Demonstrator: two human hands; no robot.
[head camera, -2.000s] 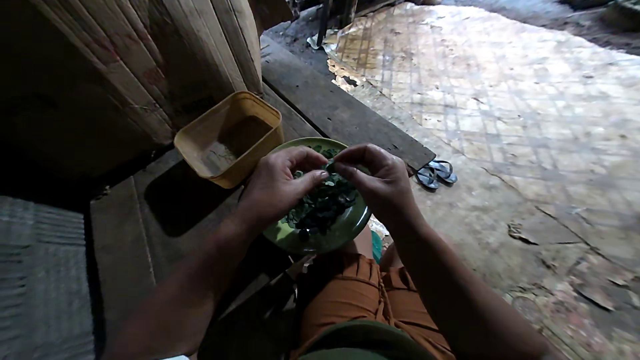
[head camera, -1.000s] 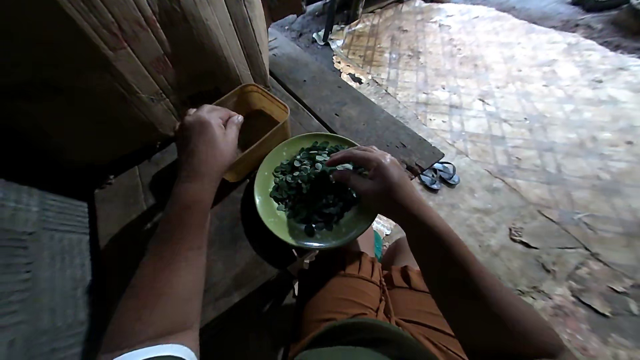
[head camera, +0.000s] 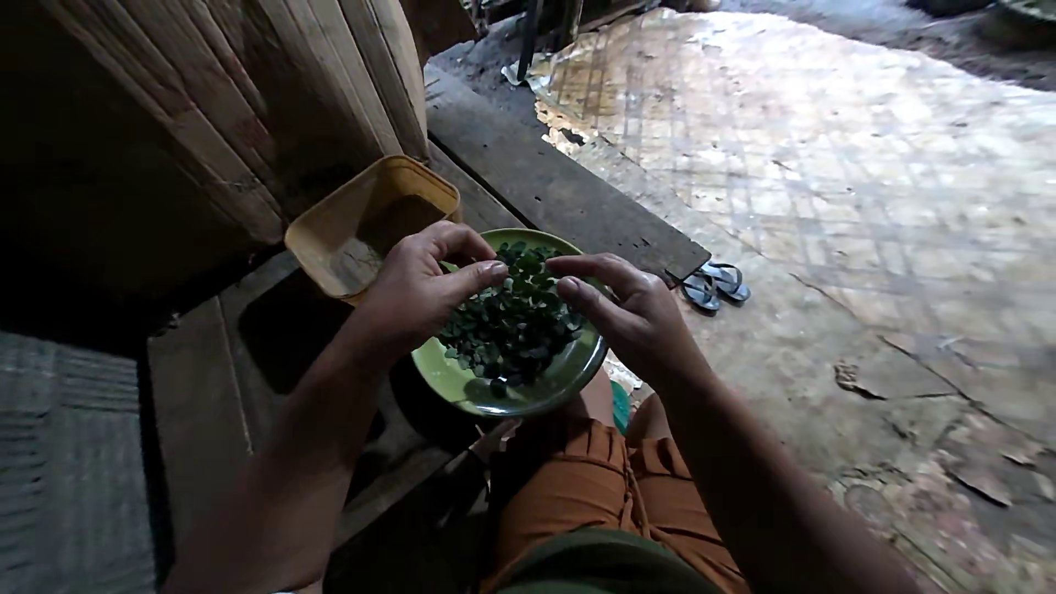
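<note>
A green plate (head camera: 544, 398) sits in front of me, heaped with small dark green leaves (head camera: 511, 330). Over its left part is my left hand (head camera: 433, 276), thumb and index finger bent toward each other above the leaves. My right hand (head camera: 631, 309) is over the plate's right side, its thumb and index fingertip near a leafy sprig (head camera: 532, 268) between the hands. Whether either hand pinches the sprig cannot be made out. Beyond my left hand stands a yellowish plastic container (head camera: 330, 219), with a little pale matter on its bottom.
Wooden boards (head camera: 569, 177) run beneath and beyond the plate. A pair of flip-flops (head camera: 714, 286) lies on the cracked floor (head camera: 792, 363) at the right. Pleated material (head camera: 346, 74) hangs behind the container. A grey ridged surface (head camera: 74, 462) is at the lower left.
My left hand was at the yellowish container's left rim one second ago and is back over the plate. My right hand has risen slightly from the leaves.
</note>
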